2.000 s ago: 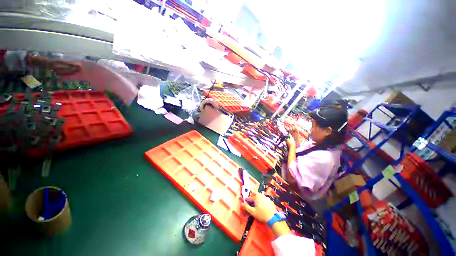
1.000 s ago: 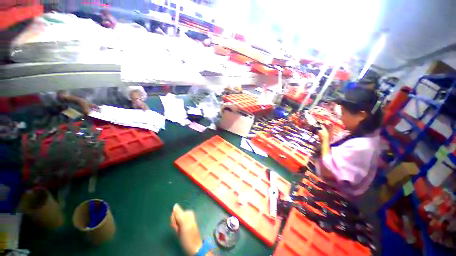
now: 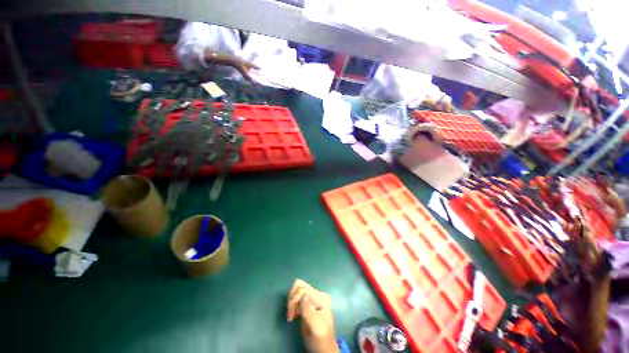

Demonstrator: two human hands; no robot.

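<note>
My right hand [image 3: 312,311], with a blue band at the wrist, is low in the centre over the green mat. Its fingers are curled, and I cannot tell whether they hold something small. My left hand is out of the picture. To the right, an orange-red compartment tray [image 3: 386,231] lies tilted, with mostly bare pockets. A white-strap wristwatch [image 3: 472,311] with dark end parts lies near its lower right end. A clear bottle with a metallic top [image 3: 376,338] stands right of my hand, cut off by the bottom edge.
Two cardboard cups [image 3: 201,258] stand left, one holding blue sticks. Metal-band watches [image 3: 190,134] heap on a red tray [image 3: 276,141] behind. A blue bin [image 3: 93,176] and orange and yellow rings [image 3: 45,224] are far left. Dark-strap watches [image 3: 531,214], another person's hand [image 3: 238,63] and an overhead shelf also show.
The view has swung left. My right hand first left the watch on the orange tray and moved over the green mat, where it remains. Another person's hands and white papers have come into view behind.
</note>
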